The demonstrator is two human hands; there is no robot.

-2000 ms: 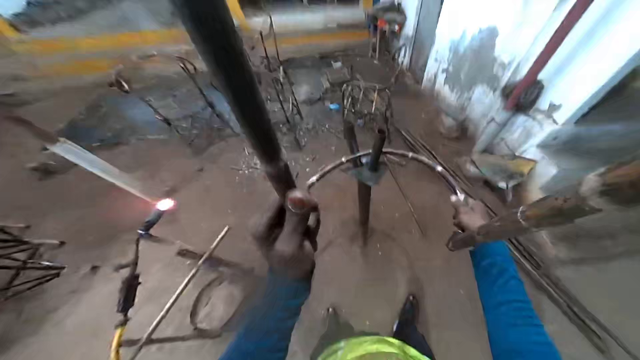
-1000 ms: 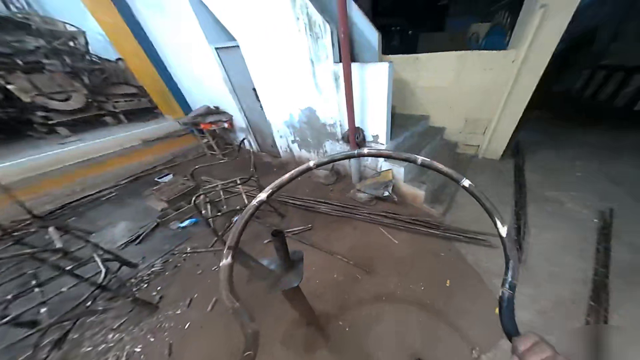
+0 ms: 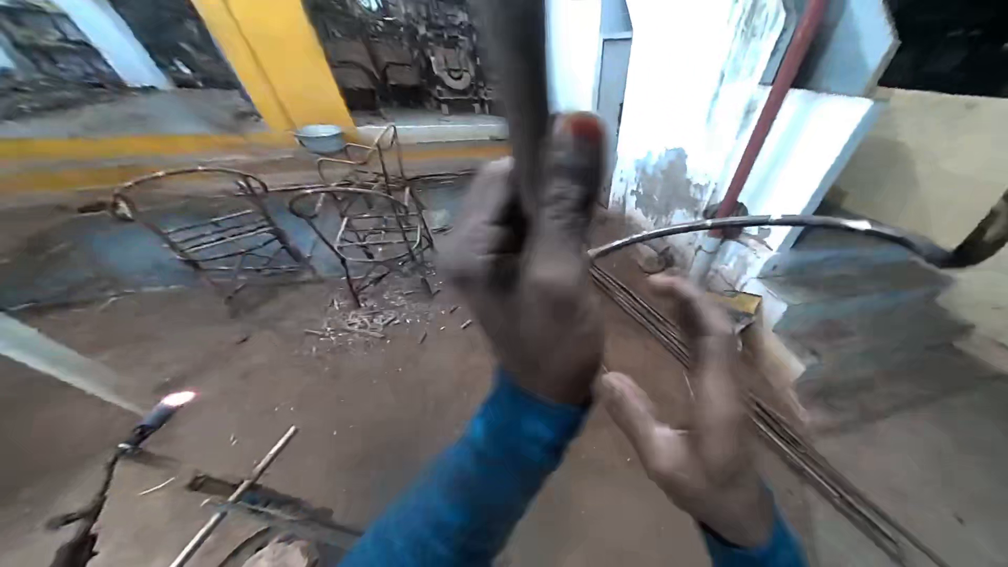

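My left hand (image 3: 535, 268), in a blue sleeve, grips a thick dark rod or cane pole (image 3: 516, 71) that rises to the top of the view. Close by on the right, my right hand (image 3: 701, 425) has its fingers apart and holds nothing. Beyond it a curved cane (image 3: 772, 220) with pale bands arcs to the right edge, where it meets a darker thick piece. Its left end is hidden behind my left hand. At the lower left a torch (image 3: 153, 421) burns with a bright glow at its tip.
Cane or rod frames (image 3: 224, 236) stand at the left, with a metal basin (image 3: 320, 138) behind them. Scraps (image 3: 366, 315) litter the ground. Long thin rods (image 3: 819, 472) lie at the right near steps (image 3: 858, 291). A stick (image 3: 236, 496) lies at the lower left.
My right hand, on the curved cane two seconds ago, is now off it with fingers apart. The curved cane now sits farther right in view. The view has swung right and back left.
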